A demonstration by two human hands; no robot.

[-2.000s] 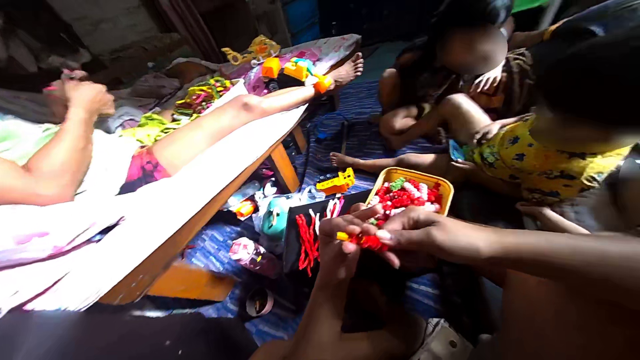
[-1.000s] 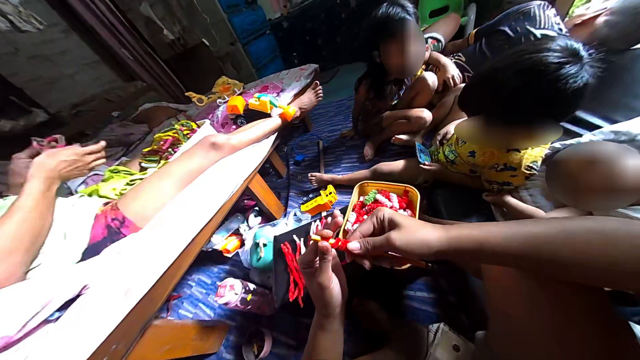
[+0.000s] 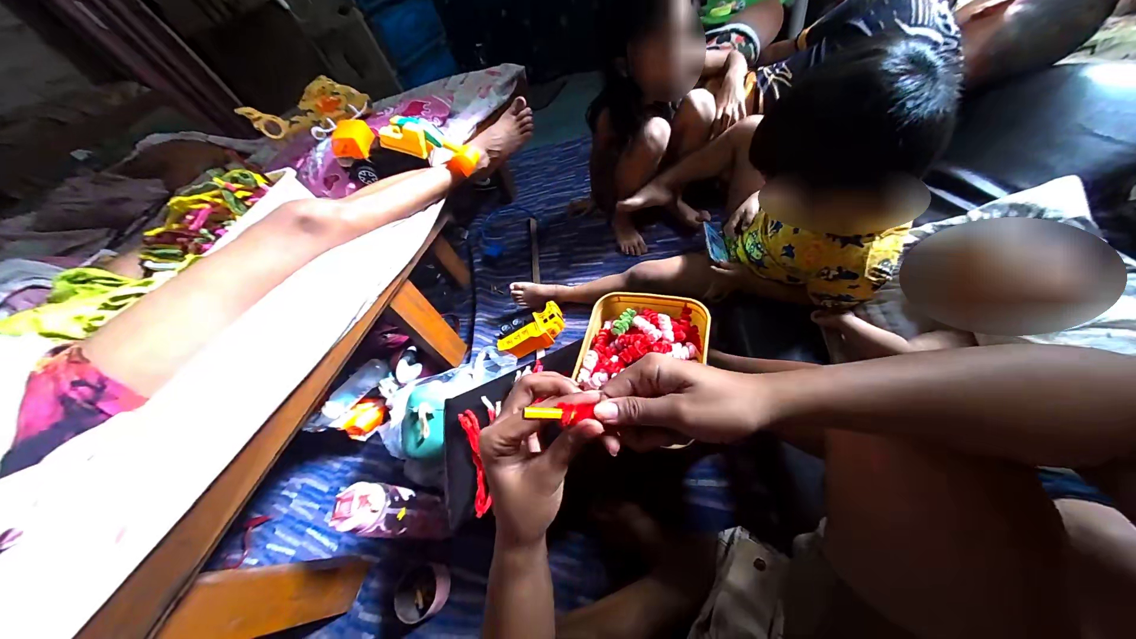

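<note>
My left hand (image 3: 532,444) grips a thin yellow stick (image 3: 543,413) with its fingers and thumb. Red fuzzy strand (image 3: 577,413), perhaps pipe cleaner or yarn, is wound around the stick's right part. The thumb and fingers of my right hand (image 3: 679,399) pinch the red strand at its right end. Just behind my hands, a yellow basket (image 3: 707,333) holds many red, pink and white curled pieces (image 3: 635,342) and a green one. To the left of my left hand, straight red strands (image 3: 475,461) lie on a dark board or box (image 3: 457,497).
A wooden bed (image 3: 293,444) with a person's leg across it stands at left. A yellow toy truck (image 3: 532,330), a teal container (image 3: 423,426), a pink-white package (image 3: 386,509) and a roll of tape (image 3: 422,593) lie on the blue mat (image 3: 568,204). Several people sit at the right.
The view has shifted noticeably. Both my hands stay together at the stick and red strand; more of the yellow stick shows than one second ago.
</note>
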